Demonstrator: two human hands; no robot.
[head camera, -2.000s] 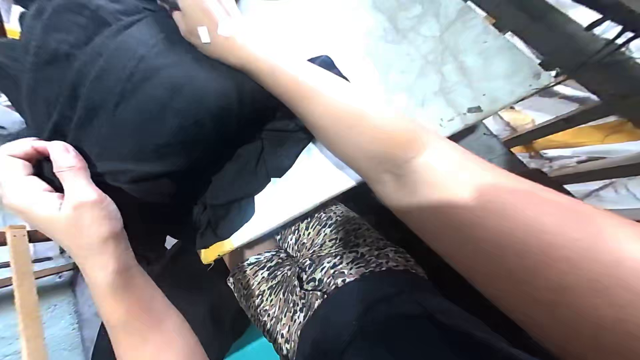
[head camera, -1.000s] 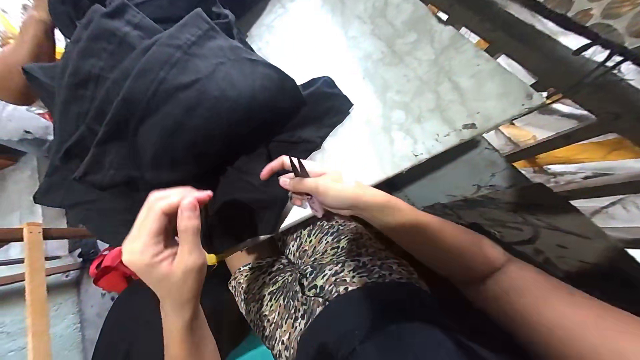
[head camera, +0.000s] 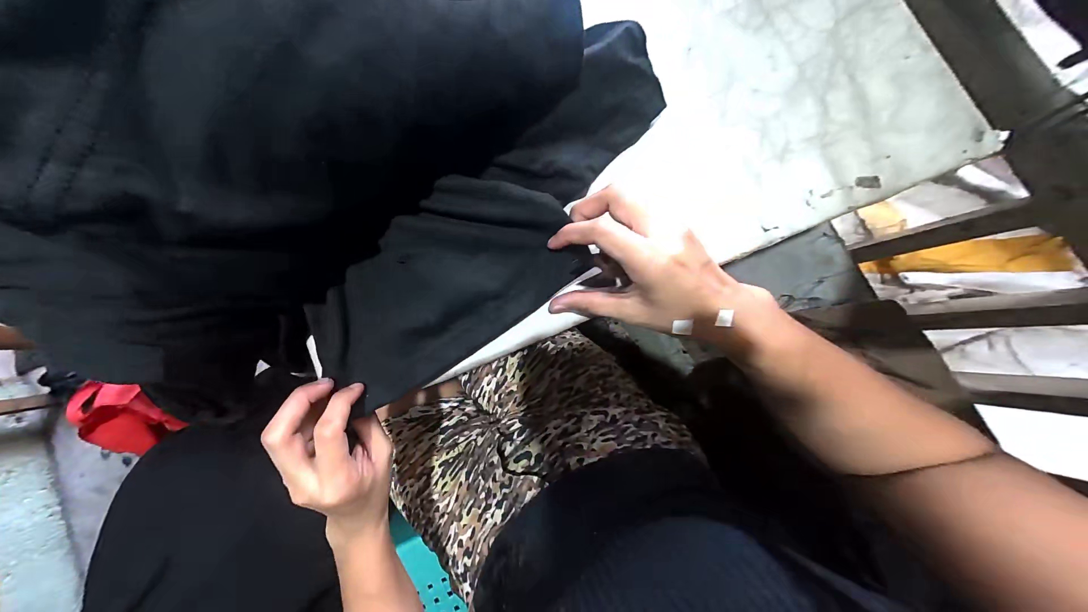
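Note:
A large pile of black fabric (head camera: 280, 127) fills the upper left, and one flat piece of it (head camera: 459, 280) reaches toward my lap. My left hand (head camera: 331, 450) pinches the lower corner of that piece between fingers and thumb. At the piece's right edge is my right hand (head camera: 646, 263), index finger on or just beside the cloth, thumb held apart below. Small dark thread snips (head camera: 607, 269) appear tucked in its palm, mostly hidden by the fingers. Two small white stickers (head camera: 724, 318) are on the right wrist.
Under the fabric lies a pale, worn board (head camera: 816, 110) with a chipped edge. Slatted wooden rails (head camera: 986, 310) stand at the right, with yellow cloth (head camera: 986, 255) behind. Red cloth (head camera: 123, 416) is at lower left. A leopard-print garment (head camera: 527, 425) covers the lap above a teal perforated seat (head camera: 425, 565).
From beside the pile, my left hand has come onto a cloth corner. My right hand, with the snips showing one second ago, is now at the cloth's right edge. The view is closer.

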